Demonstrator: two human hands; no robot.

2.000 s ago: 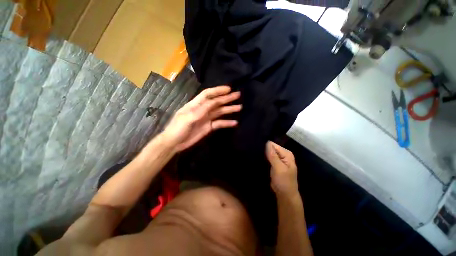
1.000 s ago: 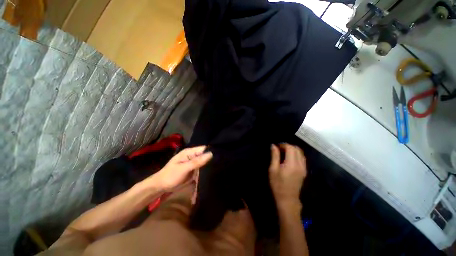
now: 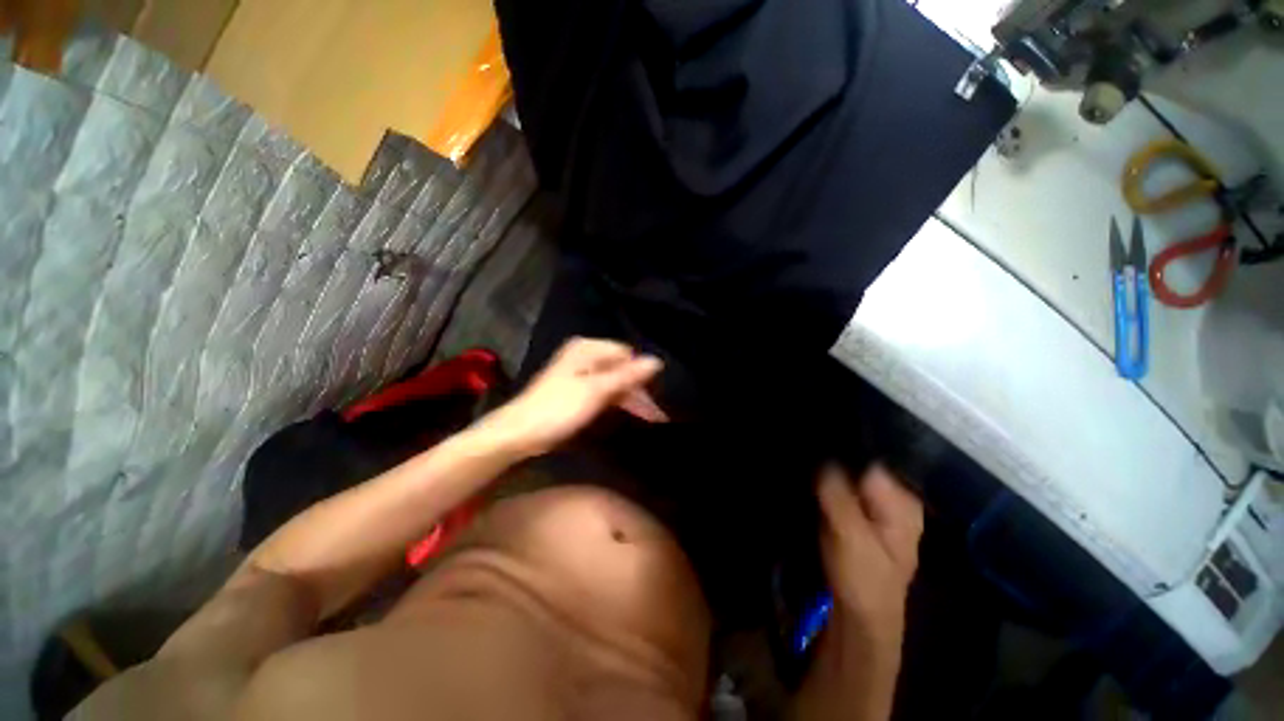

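Observation:
A large dark garment piece (image 3: 732, 183) hangs from the machine table down over my lap, black in the shade and navy in the light. Its right corner lies at the presser foot (image 3: 974, 73). My left hand (image 3: 599, 395) is at the cloth's lower left part, thumb and fingers together on a bit of it. My right hand (image 3: 870, 521) is blurred, at the right of the lap below the table edge; whether it holds cloth cannot be told.
Blue thread snips (image 3: 1131, 303) and scissors with yellow and red handles (image 3: 1194, 265) lie on the white machine table (image 3: 1028, 317). Taped cardboard (image 3: 338, 71) is at upper left, beside a grey padded surface (image 3: 183, 310). A bright blue item (image 3: 813, 620) shows low by the lap.
My left hand moved left and down, then back up and right over the cloth. My right hand moved down and right. The lower cloth shifted and uncovered the belly.

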